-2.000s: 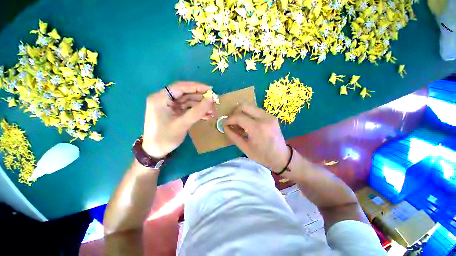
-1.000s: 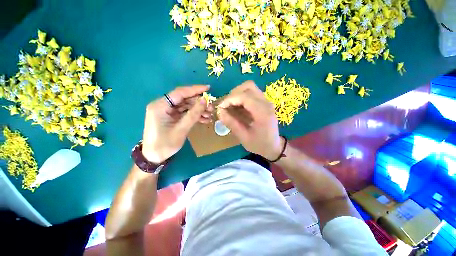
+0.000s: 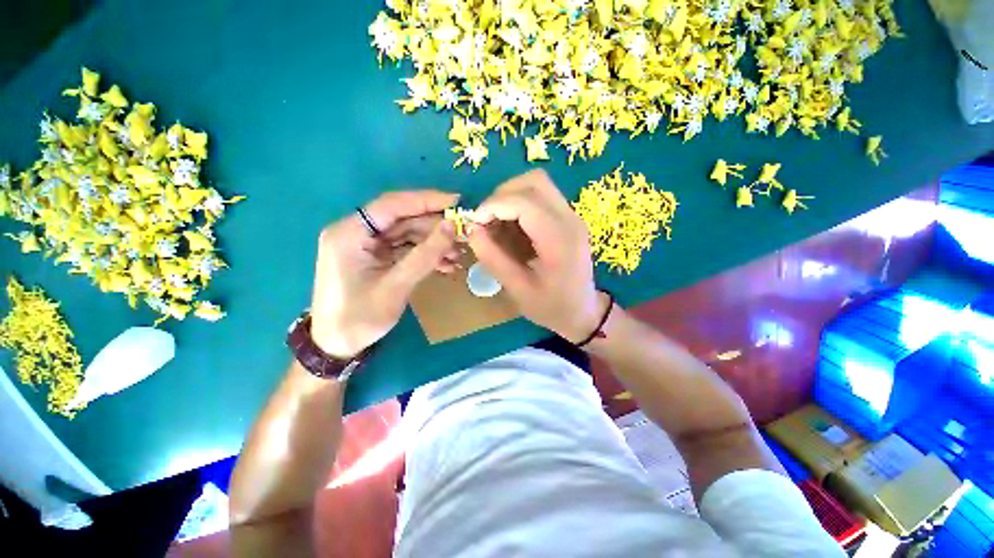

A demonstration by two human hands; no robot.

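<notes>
My left hand, with a ring and a watch, holds a yellow-and-white body piece between thumb and finger above the cardboard. My right hand has its pinched fingertips against the piece's right side; whether a small insert is between them is hidden. The tan cardboard lies below, partly covered by my hands, with a round white glue spot on it. A pile of small yellow inserts lies right of my right hand.
The green table bears a large heap of body pieces at the top and another heap at left. A white bottle lies beside fine yellow parts. Stray pieces lie right. Blue crates and cardboard boxes stand lower right.
My right hand has moved up from the white glue spot to the piece in my left hand, and its fingertips now meet it. My left hand has stayed nearly still.
</notes>
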